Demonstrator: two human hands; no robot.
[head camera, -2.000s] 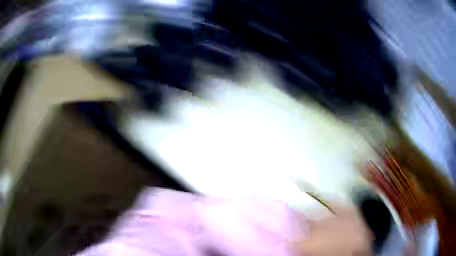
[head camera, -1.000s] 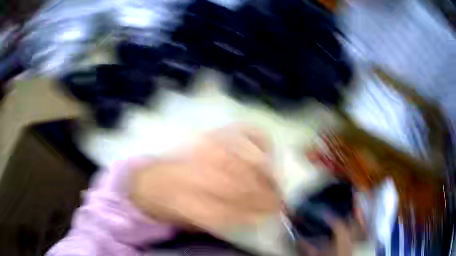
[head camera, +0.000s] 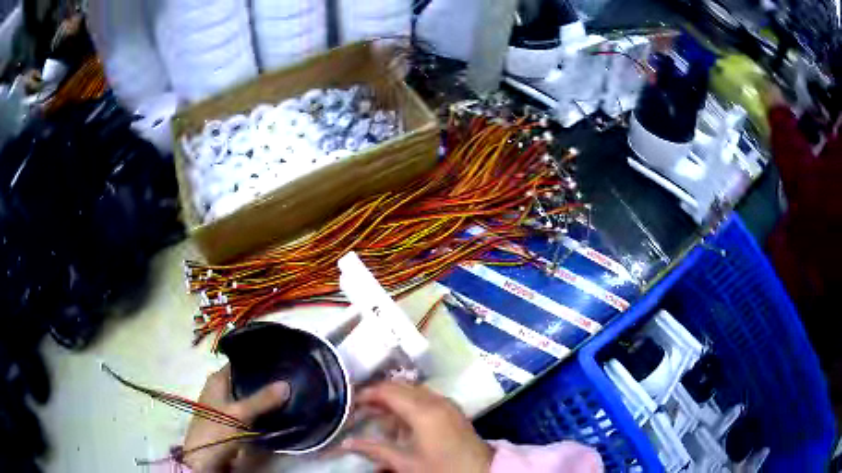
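A black camera head shell (head camera: 300, 374) in a white cup, joined to a white bracket housing (head camera: 380, 309), is held above the cream tabletop. My left hand (head camera: 222, 420) is shut on the shell from the left, thumb inside its open black hollow. Thin wires (head camera: 171, 399) stick out to the left past this hand. My right hand (head camera: 415, 425) is at the right of the cup, fingers bent near the bracket's lower end; whether it grips is unclear. A large bundle of red, orange and yellow wire harnesses (head camera: 415, 217) lies just behind.
A small parts carton (head camera: 305, 208) holds white round parts. Black shells (head camera: 83, 212) are heaped at left. A blue basket (head camera: 775, 323) with assembled units stands at right. More units (head camera: 679, 148) lie at the back right, near a person's dark red sleeve (head camera: 794, 175). White stacks (head camera: 208, 46) stand behind.
The view has swung right and cleared from heavy blur. The carton, harnesses and basket now show clearly. Both hands are now at the black and white unit.
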